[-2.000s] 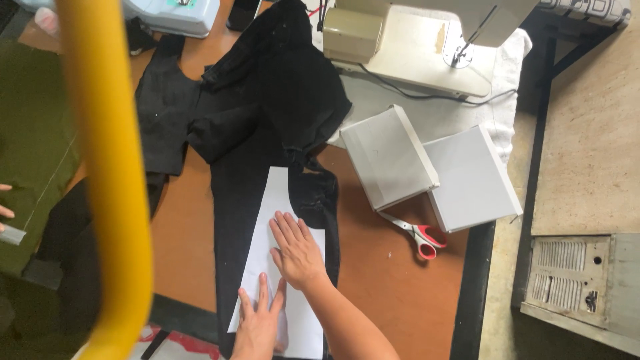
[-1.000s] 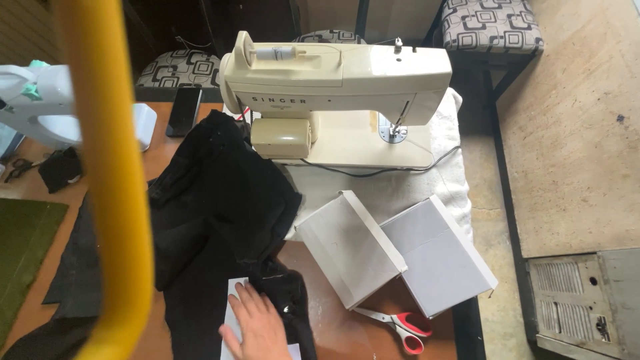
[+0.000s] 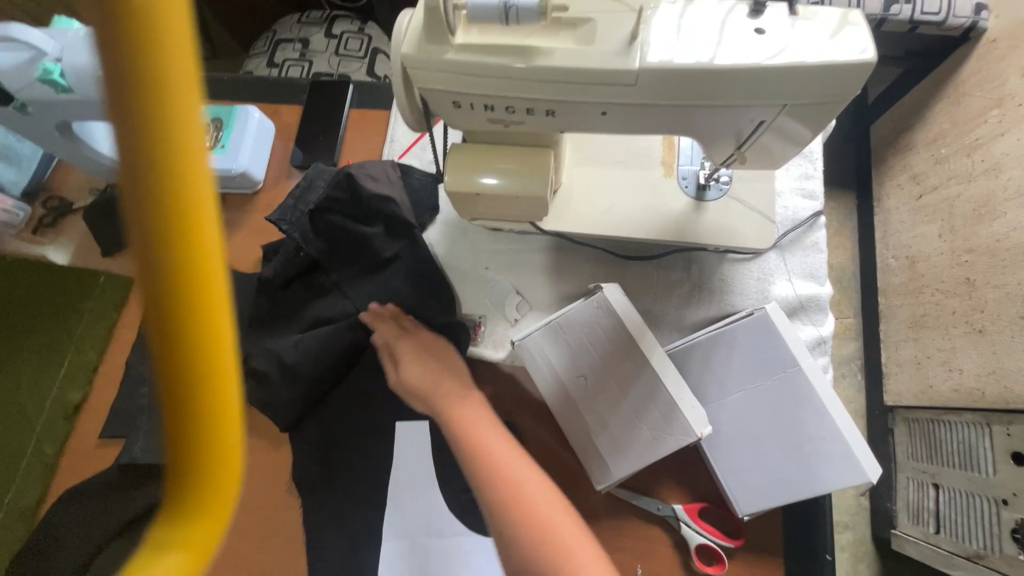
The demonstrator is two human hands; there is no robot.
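My right hand [image 3: 420,360] reaches over the black fabric [image 3: 360,264], its fingertips on or just above the bunched part; whether it grips the cloth I cannot tell. Below the wrist a white paper pattern piece [image 3: 424,504] with a curved edge lies on the flat part of the black fabric. My left hand is out of view. Right of my forearm, red-and-white scissors [image 3: 692,532] lie partly open beside two white cardboard boxes [image 3: 612,388]. A small transparent piece [image 3: 510,302] rests on the white cloth near the fabric.
A cream Singer sewing machine [image 3: 640,88] stands on white cloth [image 3: 800,280] at the back. A phone [image 3: 322,124], another machine [image 3: 240,148] and small dark scissors [image 3: 56,212] are at back left. A yellow bar [image 3: 188,320] crosses the left side; green fabric [image 3: 48,368] lies beyond.
My right hand has moved from the paper pattern up to the bunched black fabric. My left hand, on the paper two seconds ago, is out of view. The view has shifted toward the sewing machine.
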